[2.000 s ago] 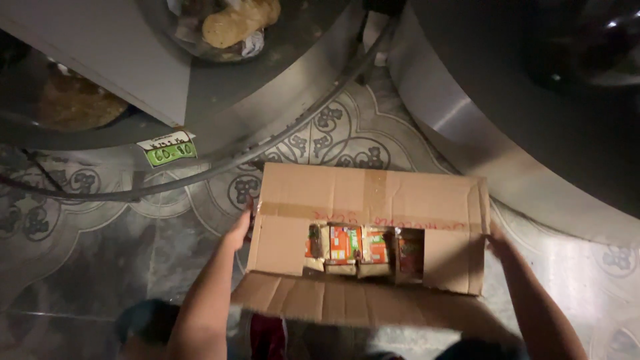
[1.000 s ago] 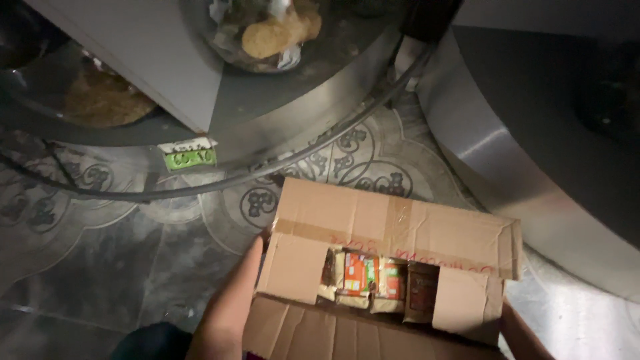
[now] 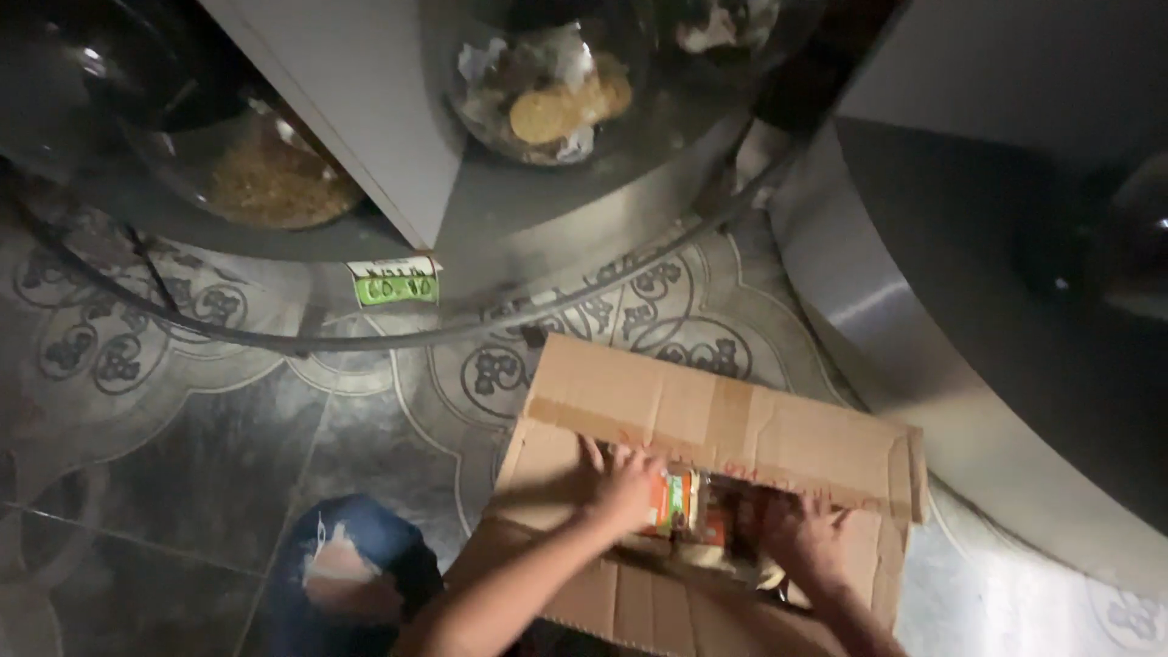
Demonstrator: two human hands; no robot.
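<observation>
An open cardboard box [image 3: 630,379] with red handwriting on its far flap stands low in front of me. Small orange and green packets [image 3: 677,497] show through the gap between its flaps. My left hand [image 3: 630,484] lies over the left side of this gap, its fingers bent down near the packets. On the right side my right hand [image 3: 812,538] reaches into the gap beside darker packets. The fingertips are partly hidden and blurred, so I cannot tell whether either hand grips a packet or a flap.
Curved metal-edged display shelves [image 3: 547,219] stand ahead and at right [image 3: 876,301], with glass bowls [image 3: 547,100] of goods. A green and white tag [image 3: 395,281] hangs on the shelf edge. A dark rail [image 3: 365,343] curves before it. My knee in torn jeans [image 3: 351,566] is at lower left.
Both hands have moved from the outer sides of the box to the opening between its flaps. My knee in jeans now shows more fully at lower left.
</observation>
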